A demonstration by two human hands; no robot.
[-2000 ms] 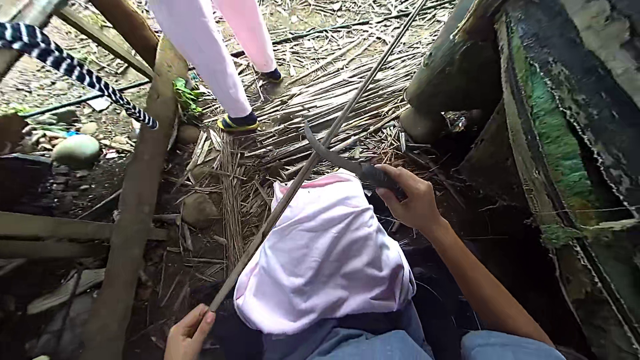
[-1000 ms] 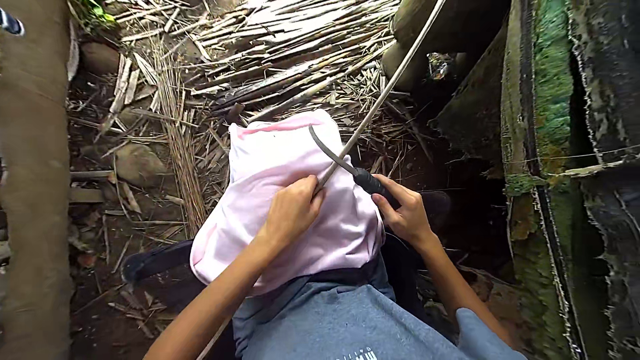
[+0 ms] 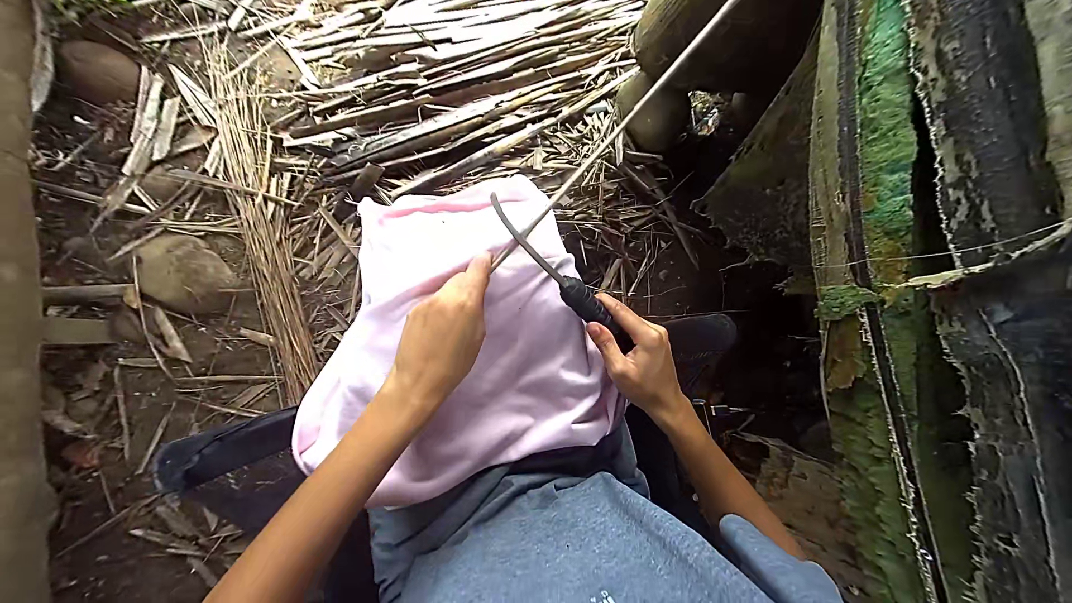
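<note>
My left hand [image 3: 444,327] is closed around a long thin stick [image 3: 620,126], which slants up to the top right over my lap. In my right hand [image 3: 638,356] is the black handle of a knife with a narrow curved blade [image 3: 523,239]. The blade crosses the stick just beyond my left fingers, its tip pointing up and left. Beneath both hands a pale pink cloth [image 3: 494,360] covers my lap. Whether the cutting edge bites into the stick, I cannot tell.
Dry split stalks [image 3: 452,84] lie on the ground ahead, with a bundle of thin strips [image 3: 268,226] at left. A rounded stone [image 3: 180,272] lies beside it. A wooden post [image 3: 17,335] stands at the left edge; mossy, rough dark sheets [image 3: 888,184] rise at right.
My left hand has come up from low on the stick to beside the blade. Another person's legs, seen at the upper left two seconds ago, are out of view. The view has tilted down.
</note>
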